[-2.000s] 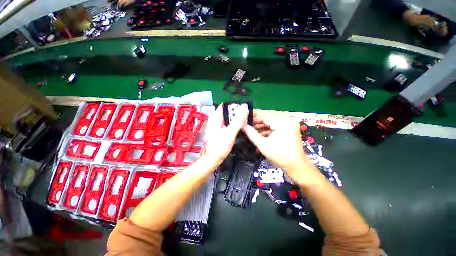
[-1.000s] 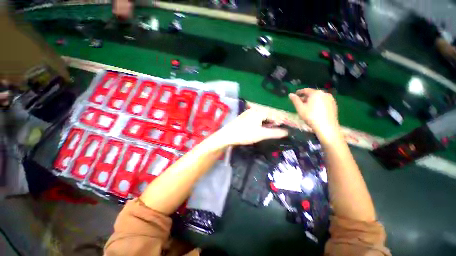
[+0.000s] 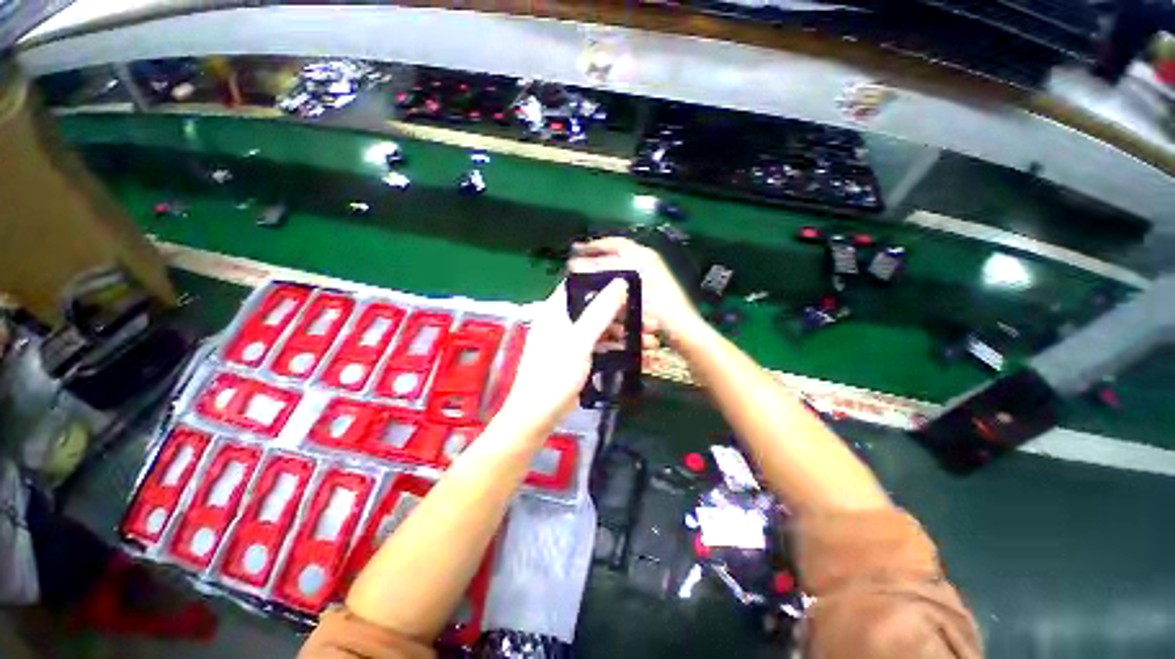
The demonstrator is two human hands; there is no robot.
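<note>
My left hand (image 3: 562,345) grips a black front housing (image 3: 613,322), its thumb lying on the housing's face. My right hand (image 3: 644,286) is at the housing's top and right side, its fingers partly hidden behind it. Whether a small part is between the fingers cannot be told. The housing is held up near the belt-side edge of the bench. Red front housings (image 3: 322,538) lie in rows in the parts tray (image 3: 299,434) to the left, partly covered by my left forearm.
A small loose parts pile (image 3: 732,525) lies right of the tray, beside black housings (image 3: 620,505). The green conveyor belt (image 3: 503,249) runs beyond the bench, carrying scattered part-assembled phones (image 3: 844,258). A dark hanging panel (image 3: 990,422) is at the right.
The view has shifted. A second ago my hands were apart, the right over the belt edge; now they are together on a black housing. Two seconds ago they held a dark piece with a pale keypad.
</note>
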